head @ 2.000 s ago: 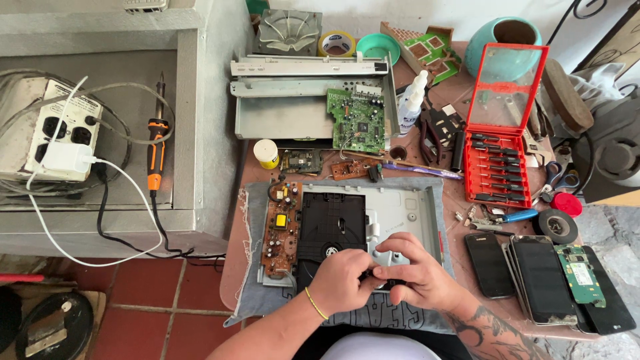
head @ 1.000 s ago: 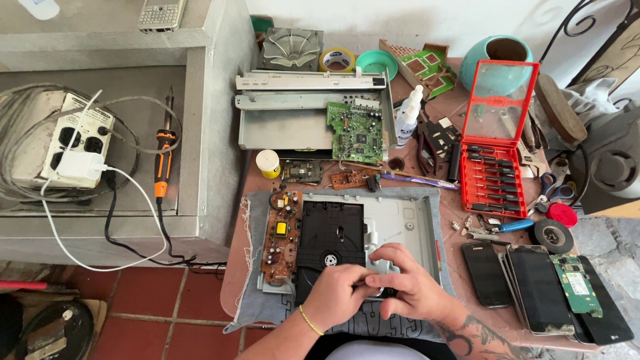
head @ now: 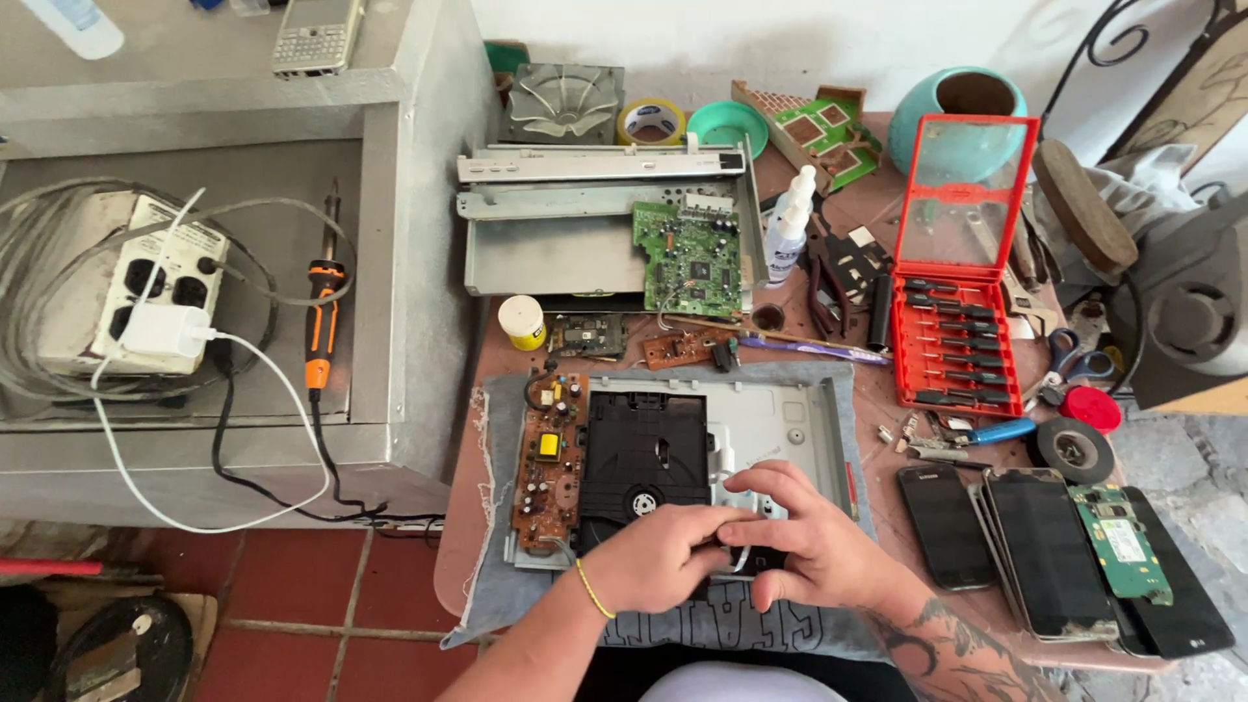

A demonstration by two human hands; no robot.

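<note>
An opened disc player chassis [head: 790,409] lies on a grey-blue cloth [head: 487,585]. On its left is a brown power circuit board [head: 551,458], beside a black disc drive unit [head: 646,439]. My left hand [head: 663,551], with a yellow cord at the wrist, is curled over the chassis's near edge, its fingers around something small and mostly hidden. My right hand [head: 804,536] meets it there, thumb apart and index finger extended towards the left fingertips. A white flat cable or strip shows between the hands. What exactly the fingers hold cannot be told.
Behind the chassis are a green circuit board [head: 687,255], a metal casing [head: 556,255], a spray bottle [head: 786,229] and a purple toothbrush [head: 814,351]. Right stand a red screwdriver case [head: 955,341], pliers [head: 827,288] and several phones [head: 1048,556]. A soldering iron [head: 322,322] lies left.
The right hand's fingers have spread from their closer grasp two seconds ago. Both hands stay together near the chassis's front edge.
</note>
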